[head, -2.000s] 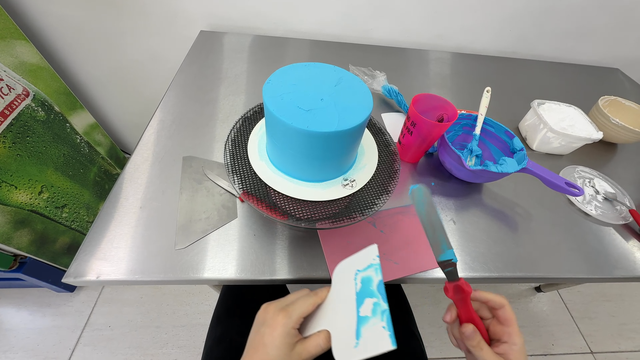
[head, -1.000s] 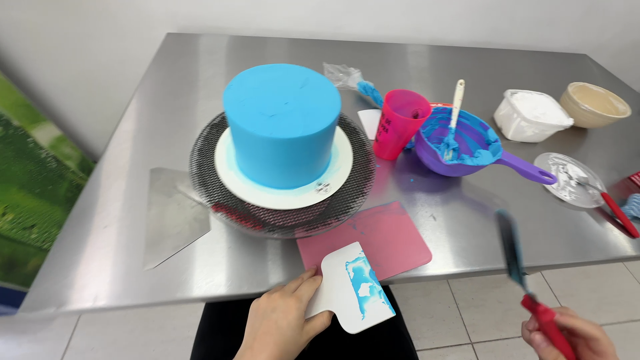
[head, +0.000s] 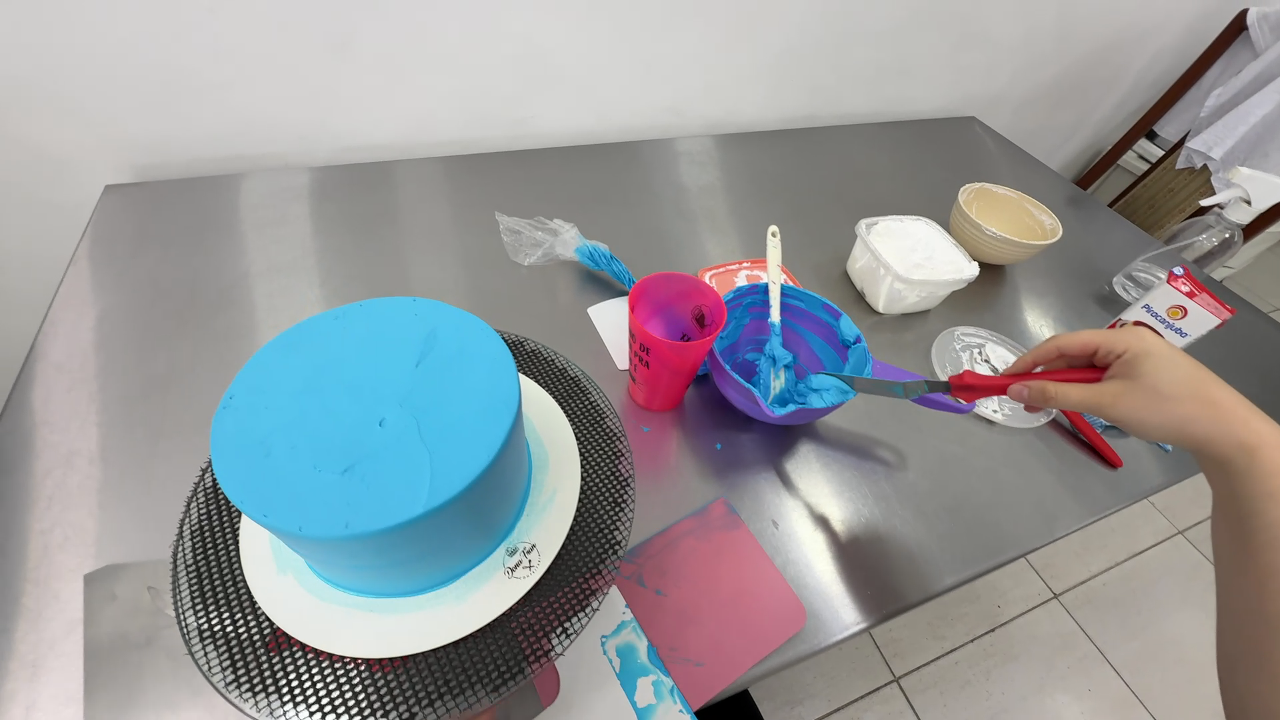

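My right hand (head: 1125, 385) grips the red handle of an offset icing spatula (head: 890, 387), its blade tip at the blue frosting on the right rim of a purple mixing bowl (head: 760, 400). A silicone spatula with a white handle (head: 774, 270) leans in that bowl. At the left, a smooth blue frosted cake (head: 370, 430) sits on a white round board (head: 400, 635) over a black mesh-covered turntable (head: 590, 480). A white scraper (head: 640, 665) smeared with blue lies at the lower edge, only partly visible. My left hand is not in view.
A pink cup (head: 662, 350) stands against the bowl. Behind are a piping bag (head: 560, 245), a white tub (head: 910, 265) and a beige bowl (head: 1005, 225). Near my right hand lies a frosting-smeared lid (head: 975, 350). A pink mat (head: 715, 600) lies by the table's front edge.
My right hand has brought the icing spatula from the table's front edge to the purple bowl. My left hand, earlier holding the white scraper, has left the view. The view has shifted.
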